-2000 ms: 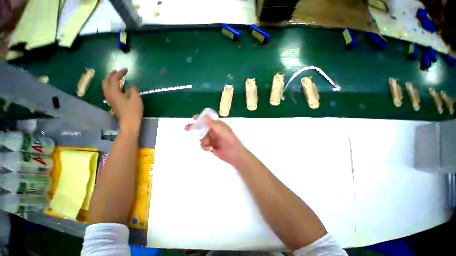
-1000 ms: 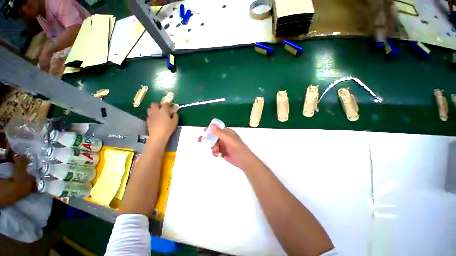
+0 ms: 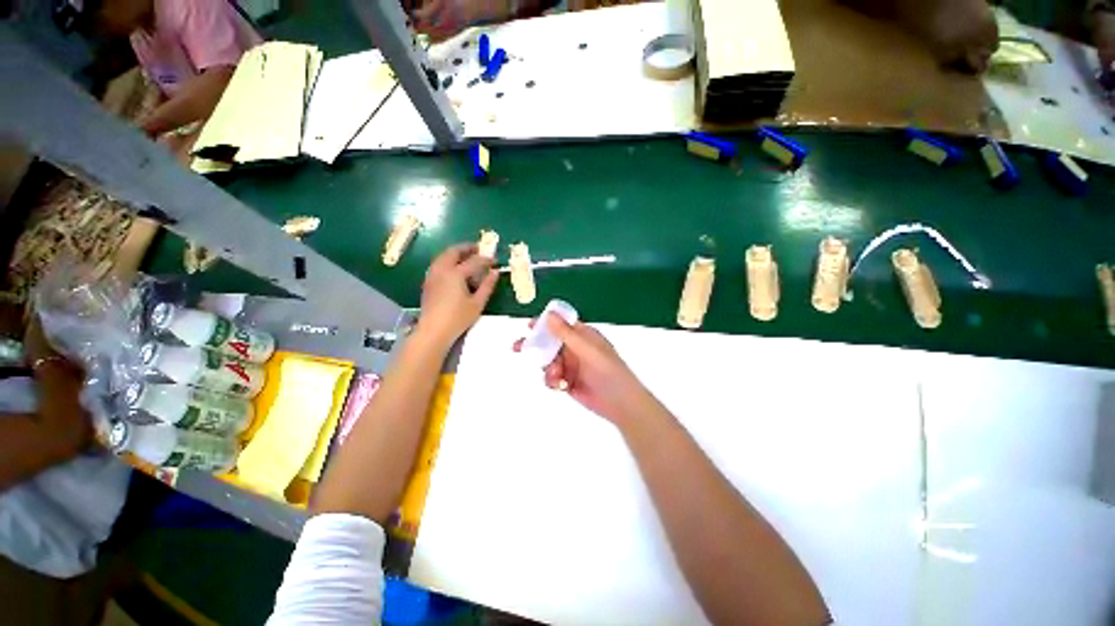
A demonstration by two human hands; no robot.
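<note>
My right hand [image 3: 593, 371] holds a small translucent white squeeze bottle [image 3: 550, 333] above the white sheet's far edge. My left hand [image 3: 460, 291] is at the near side of the green belt, fingers apart, beside two tan parts. One tan part [image 3: 522, 273] lies just right of its fingertips, by the left end of a straight white strip [image 3: 572, 262]. The other [image 3: 488, 243] is partly hidden behind the fingers. Further right, several tan parts [image 3: 763, 283] lie in a spaced row, with a curved white strip [image 3: 917, 229] among them.
The green belt [image 3: 611, 196] crosses the view, with blue cells [image 3: 783, 148] on its far side. A grey post [image 3: 263, 239] slants at left. Labelled bottles [image 3: 202, 377] and yellow papers [image 3: 291, 422] lie left of the white sheet [image 3: 734, 477]. People are across the belt and at left.
The view has turned left. A tan part now shows just right of my left hand, where none was visible before. My right hand still holds the bottle.
</note>
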